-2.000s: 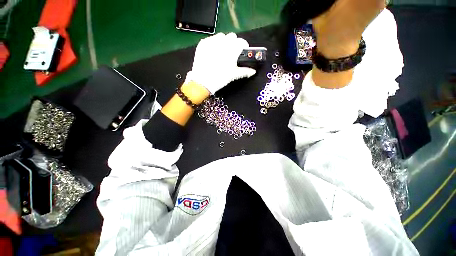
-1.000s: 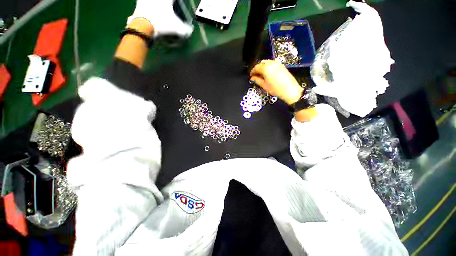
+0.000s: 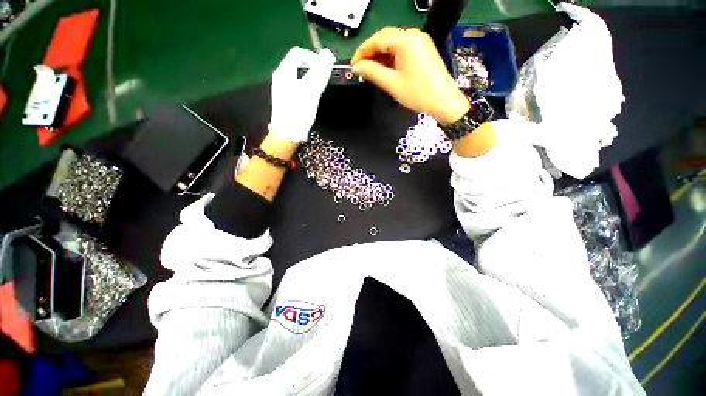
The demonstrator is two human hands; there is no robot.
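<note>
A black box-shaped unit point(image 3: 346, 99) stands on the mat, with its silvery terminal end towards the belt. My left hand point(image 3: 300, 89), in a white glove, is at the left side of that end, fingers bent; whether it grips the unit is unclear. My bare right hand point(image 3: 410, 73) is over the right part of the terminal end, thumb and forefinger pinched together; anything between them is too small to tell. A long pile of flat washers point(image 3: 341, 176) lies nearer me, and a brighter pile of small rings point(image 3: 423, 142) lies below my right wrist.
A blue bin point(image 3: 502, 58) of hardware and a white plastic bag point(image 3: 577, 100) are at right. The black power screwdriver point(image 3: 443, 19) is behind my right hand. Black plates point(image 3: 174, 147), a hardware tray point(image 3: 87, 186) and a clear bag of hardware point(image 3: 112, 282) are at left. Units lie on the green belt.
My left hand has come back from the belt to the mat, where a black unit now stands. My right hand has moved from beside the small-ring pile up to the unit's terminal end.
</note>
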